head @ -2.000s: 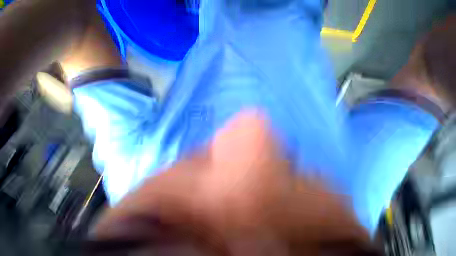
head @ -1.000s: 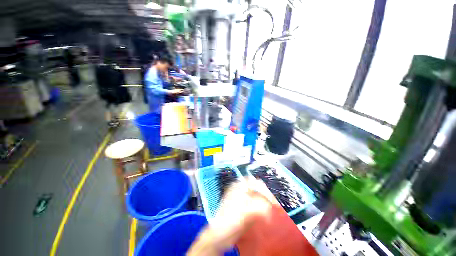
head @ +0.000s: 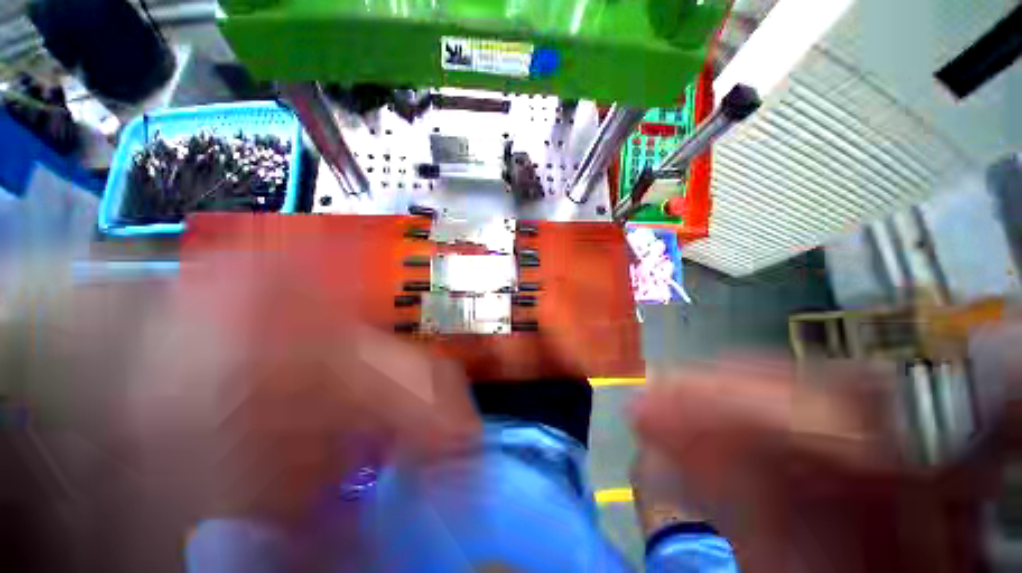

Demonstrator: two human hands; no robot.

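Observation:
Silver mould plates [head: 473, 272] lie in a row on the red work board [head: 583, 280], with short black pieces sticking out along both sides. My left hand [head: 303, 381] is large and heavily blurred, close to the camera over the left part of the board. My right hand [head: 773, 437] is also large and blurred, at the lower right, away from the plates. Neither hand touches the plates as far as I can see. The blur hides the fingers and whether they hold anything.
A light-blue basket [head: 297, 168] of black parts with pale tips stands left. The green machine crosspiece [head: 370, 45] spans the top above the holed bed [head: 549, 146]. The red-framed control panel [head: 699, 168] and a pink-and-white cloth [head: 653, 266] are at the right.
The view has swung from the aisle, blue tubs and another person to the red board and green machine. Both hands now show, large and near the camera; one hand showed before.

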